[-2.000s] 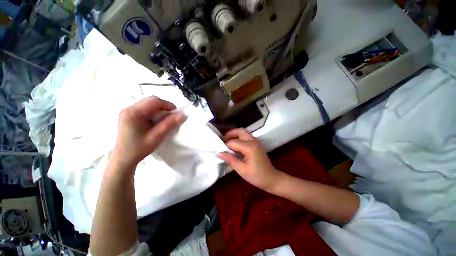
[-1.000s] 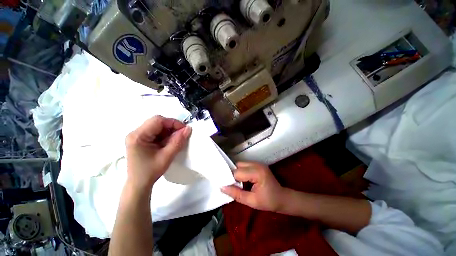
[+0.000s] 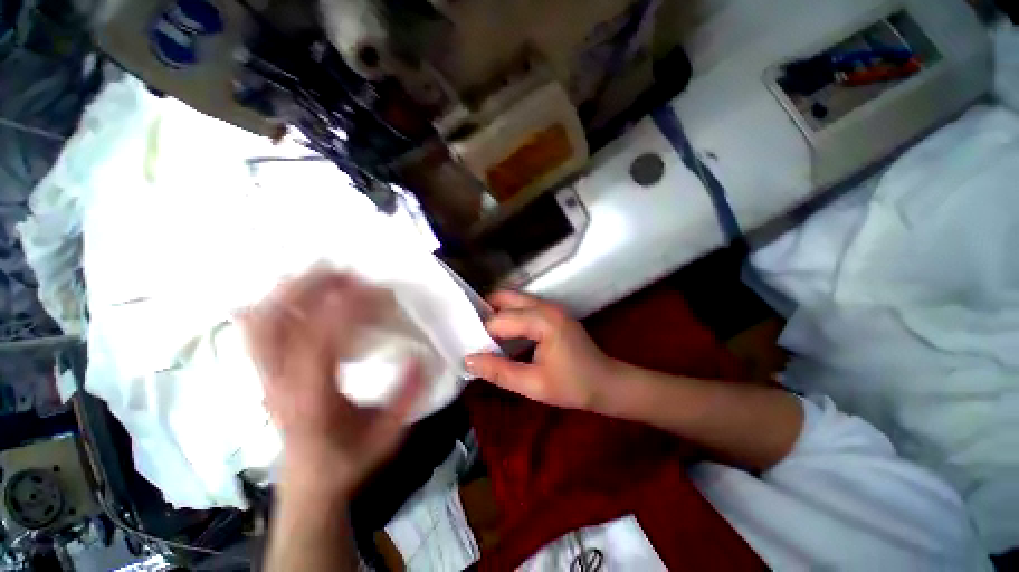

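Observation:
A white garment piece (image 3: pixel 190 257) lies spread left of the overlock machine (image 3: pixel 525 67), with its edge at the dark presser foot and needle area (image 3: pixel 374 184). My left hand (image 3: pixel 335 369) is blurred over the cloth, thumb and fingers apart, with no cloth seen pinched between them. My right hand (image 3: pixel 542 352) pinches the right edge of the garment piece between thumb and fingers, at the front edge of the table below the foot. The needle is too dark and blurred to make out.
A tool recess (image 3: pixel 855 73) with small tools is in the white table at upper right. A blue strip (image 3: pixel 698 168) crosses the table edge. A red apron (image 3: pixel 559 469) covers the lap. White cloth (image 3: pixel 894 302) is heaped at right. Part of another machine (image 3: pixel 45 492) shows at lower left.
My left hand has let go of the cloth near the foot, opened and moved down. My right hand still holds the edge, now nearer the machine. The camera view has shifted.

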